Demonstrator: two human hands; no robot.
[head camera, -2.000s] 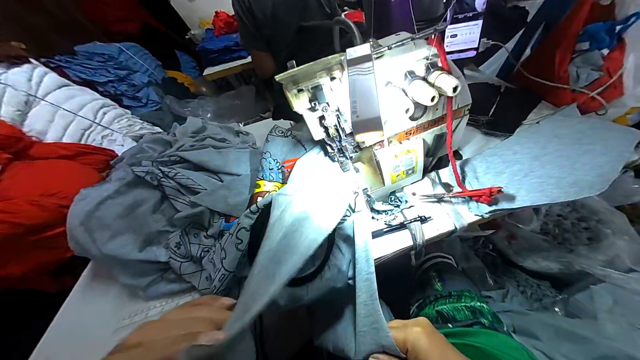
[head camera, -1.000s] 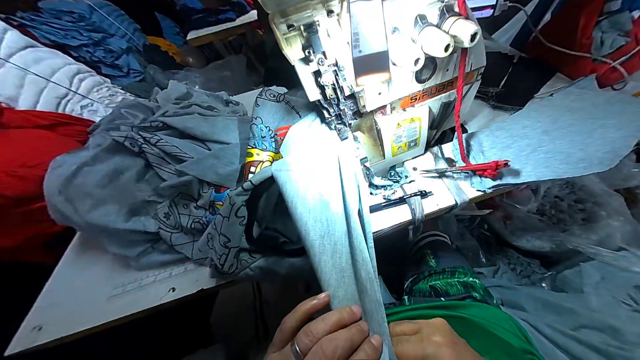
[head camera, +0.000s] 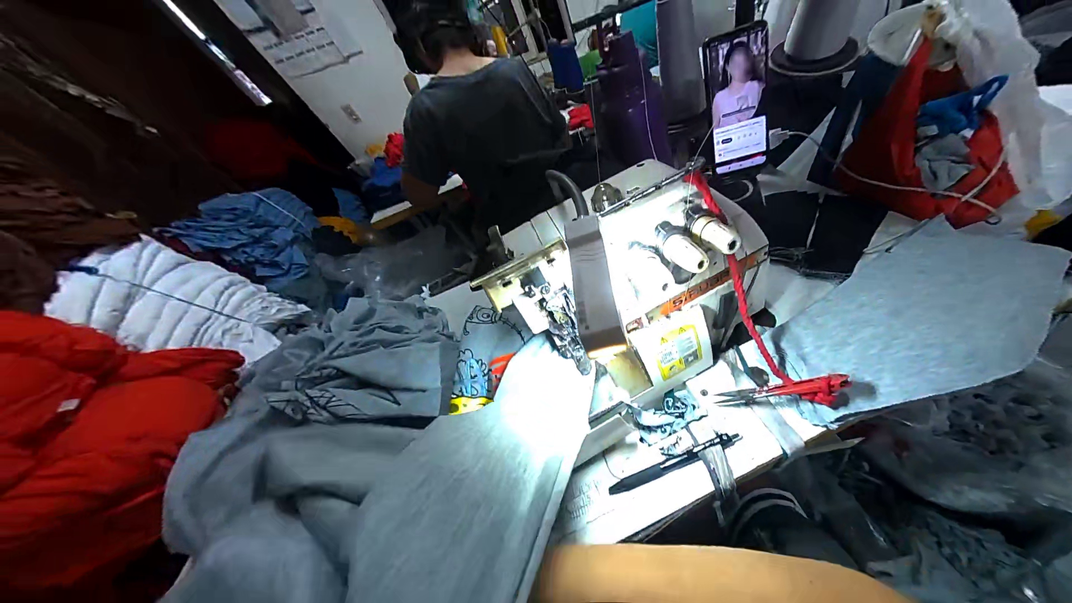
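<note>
A grey fabric piece (head camera: 469, 486) runs from under the needle area of a lit overlock sewing machine (head camera: 645, 276) down to the bottom edge. At the bottom, a blurred part of my right hand or forearm (head camera: 712, 576) lies beside the fabric's right edge; its fingers cannot be made out. My left hand is out of view. Left of the machine lies a heap of grey garments (head camera: 360, 360) with printed cloth. Red-handled snips (head camera: 816, 389) rest at the right, close to a hanging red cord (head camera: 741, 293). A black pen (head camera: 670, 465) lies on the machine table (head camera: 603, 502).
A grey cut panel (head camera: 930, 318) covers the table's right side. Behind stand a lit phone (head camera: 737, 100) and thread cones (head camera: 816, 33). A person (head camera: 486, 126) sits beyond the machine. Red (head camera: 109, 444) and white (head camera: 167, 293) puffer garments lie left; a red bag (head camera: 930, 142) stands back right.
My left hand has left the view, and my right has moved to the bottom edge. The grey fabric now spreads left over the garment heap. The view has tilted up.
</note>
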